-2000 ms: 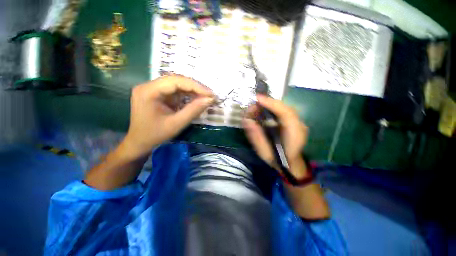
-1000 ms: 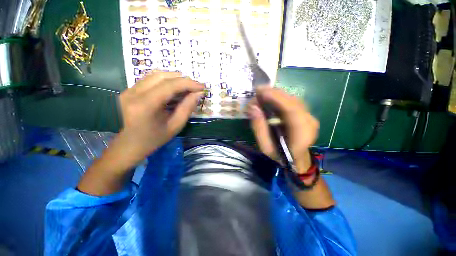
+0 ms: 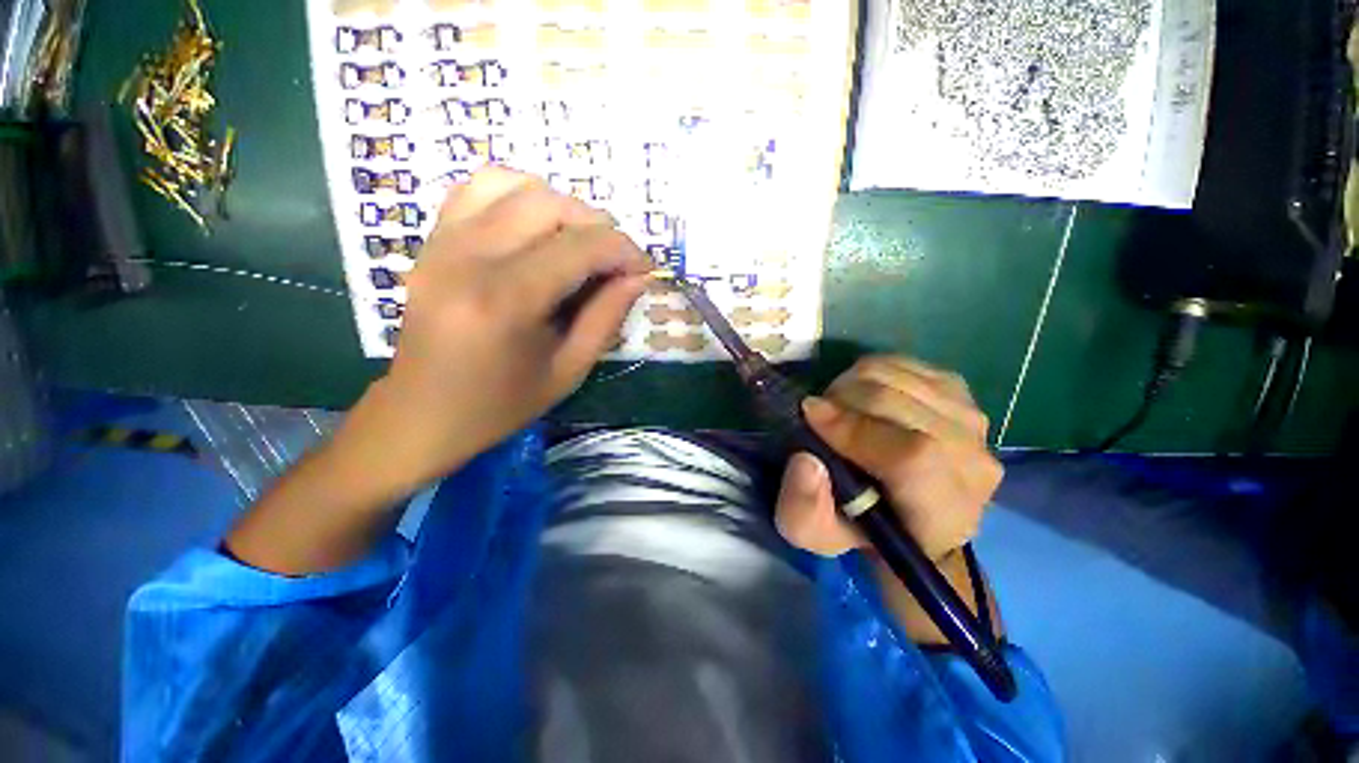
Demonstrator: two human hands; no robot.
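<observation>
My right hand [image 3: 902,455] holds a black soldering iron [image 3: 835,474] with a pale ring. Its metal tip points up-left and meets the tip of my left fingers. My left hand [image 3: 514,313] pinches a tiny part [image 3: 660,274] between thumb and index finger, over the lower part of the white sheet; its details are too small to tell. The component sheet [image 3: 507,90] bears rows of dark paired pieces at the left and tan dumbbell-shaped spots at the top and lower right. Its middle is overexposed. A thin strand of solder wire [image 3: 224,276] runs from the left edge towards my left hand.
A pile of gold-coloured pins [image 3: 182,119] lies on the green mat [image 3: 954,283] at upper left. A white tray [image 3: 1177,119] of speckled grey parts stands right of the sheet. A black box with a cable [image 3: 1177,336] is at the far right. A dark spool holder shows at the left edge.
The iron's tip has swung down and left from the upper sheet to my left fingertips. My right hand has moved down and right. The view has shifted slightly, so the sheet sits further left.
</observation>
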